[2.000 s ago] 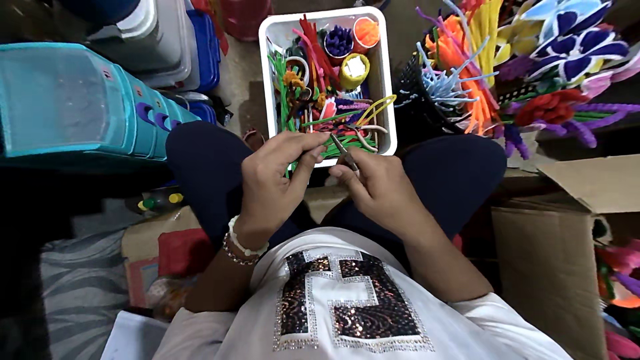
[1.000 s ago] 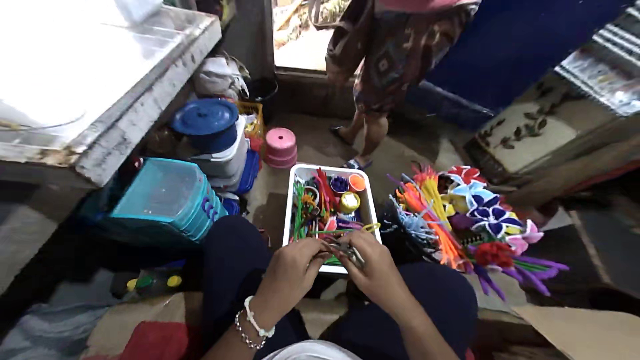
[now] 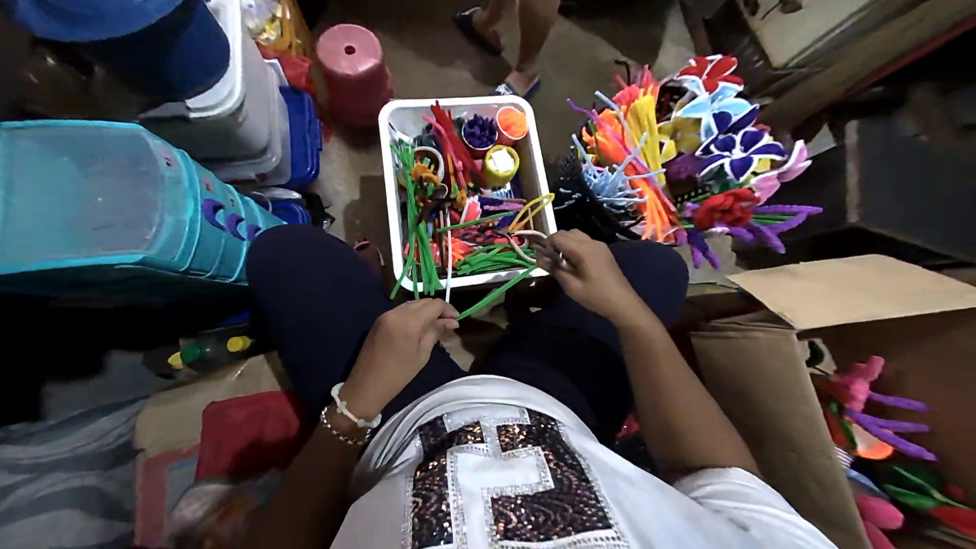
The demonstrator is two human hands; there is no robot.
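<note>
Low in front of the white plastic tub (image 3: pixel 387 191), my left hand (image 3: pixel 412 335) pinches the lower end of a green pipe cleaner (image 3: pixel 496 293). The stem slants up to the right toward my right hand (image 3: pixel 583 271), whose fingers are curled around a small metal tool (image 3: pixel 550 253), perhaps pliers or scissors, mostly hidden by them. Green pipe cleaners (image 3: pixel 424 252) lie bundled in the tub. Red pipe cleaners (image 3: pixel 456 149), a cup of purple pieces (image 3: pixel 479 133), a cup of orange pieces (image 3: pixel 512 123) and a yellow roll (image 3: pixel 501 165) are in it too.
Pipe-cleaner flowers (image 3: pixel 740 152) stand right of the tub. A teal plastic drawer unit (image 3: pixel 84 198) is at left, a pink bucket (image 3: pixel 353 72) behind. An open cardboard box (image 3: pixel 770 381) holds more flowers at lower right. Another person's legs (image 3: pixel 534 38) show at the top.
My hands have moved apart; earlier they were together over the tub's near edge. The green pipe cleaner now stretches between them. The view has tilted down since one second ago.
</note>
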